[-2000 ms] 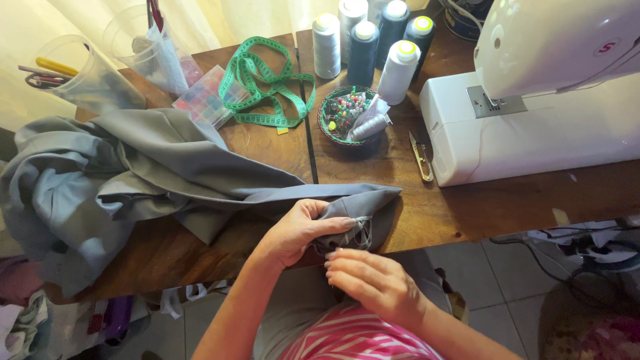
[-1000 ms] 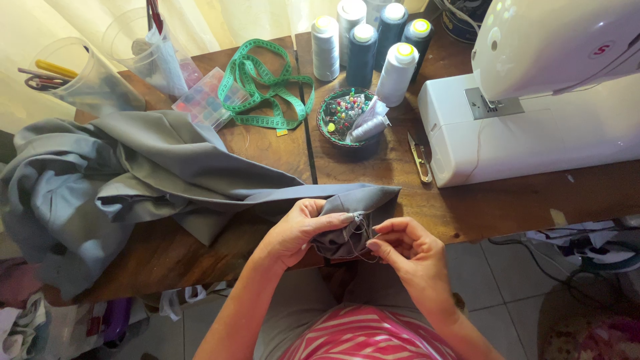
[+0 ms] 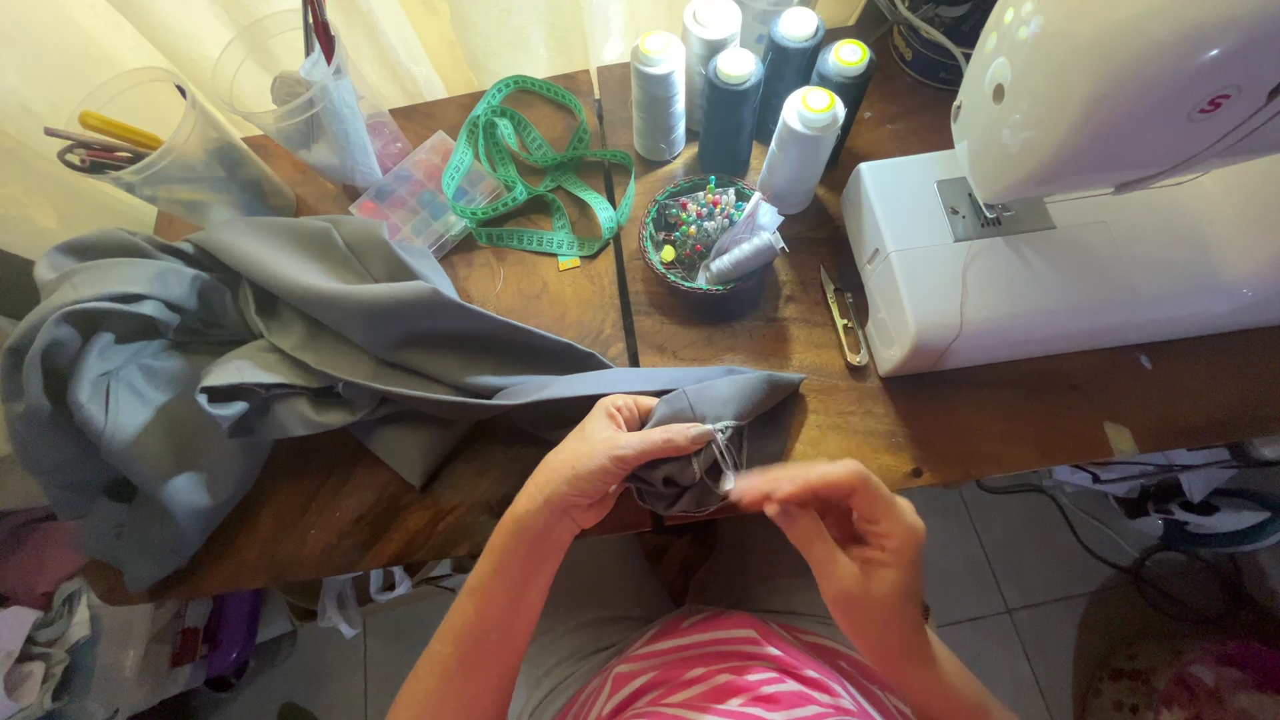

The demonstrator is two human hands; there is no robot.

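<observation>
Grey fabric [image 3: 380, 320] lies bunched across the left of the wooden table, its narrow end reaching the front edge. My left hand [image 3: 620, 450] grips that end, thumb on top beside a cluster of loose pale thread [image 3: 725, 455]. Just right of the thread is my right hand [image 3: 840, 520], blurred, fingers bent and thumb near the forefinger; whether it pinches a needle or thread cannot be made out. Thread snips [image 3: 845, 318] lie on the wood beyond my hands, beside a white sewing machine [image 3: 1040, 290].
A small basket [image 3: 652, 255] holds pins and a thread spool. Behind it stand several thread cones [image 3: 730, 110]. A green tape measure [image 3: 545, 240], a compartment box [image 3: 430, 190] and clear plastic cups [image 3: 200, 160] occupy the back left. An iron [image 3: 1215, 510] and cables are at the lower right.
My right hand has shifted from over the fabric's end, two seconds ago, to its right side. My left hand keeps its hold on the fabric in about the same place.
</observation>
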